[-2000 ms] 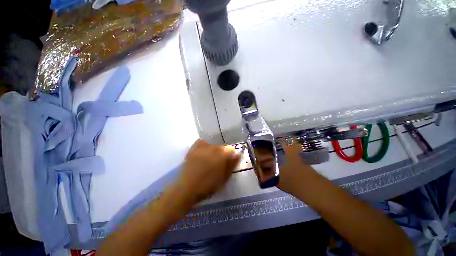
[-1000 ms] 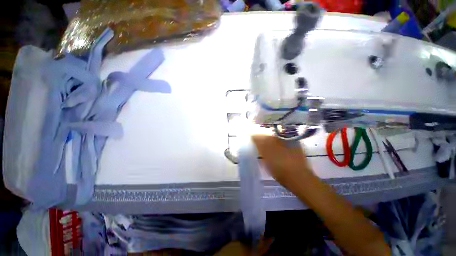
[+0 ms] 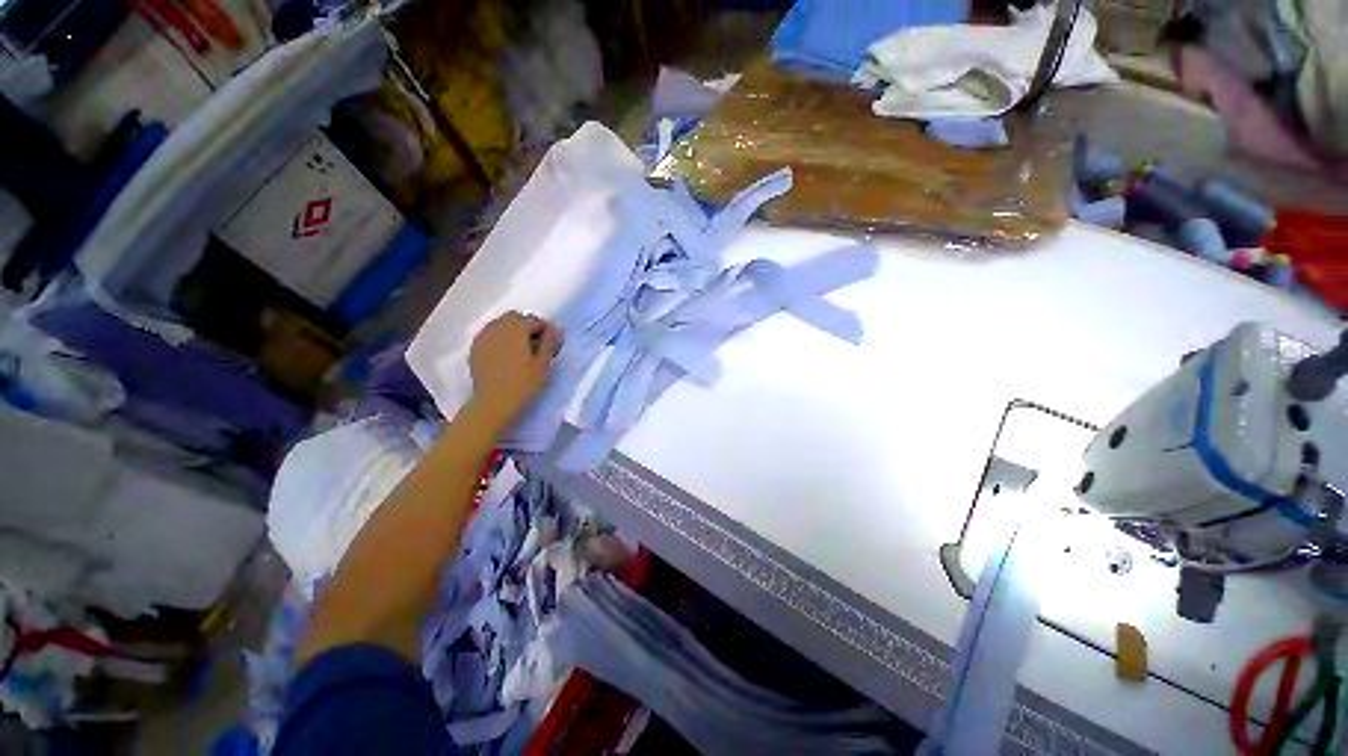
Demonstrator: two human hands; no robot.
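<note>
My left hand [image 3: 515, 359] is at the left end of the table, over the edge of the pale tray [image 3: 510, 266] beside the heap of light-blue cloth strips [image 3: 651, 318]. Its fingers are curled; whether they hold a strip cannot be told. My right hand is out of the picture. The sewing machine head [image 3: 1205, 428] is at the right. One light-blue strip [image 3: 994, 635] lies from the lit needle area down over the table's front edge, with no hand on it in view.
A tan tab [image 3: 1131, 651] and red-handled scissors [image 3: 1268, 697] lie near the machine. A plastic-wrapped brown package [image 3: 872, 170] is at the back, with thread cones [image 3: 1205, 207] beside it. Below the table are a red basket [image 3: 584, 719] and loose cloth pieces [image 3: 510, 591].
The view has swung left. My left hand has moved from the table's front edge to the strip heap. My right hand, at the needle area before, has left the picture.
</note>
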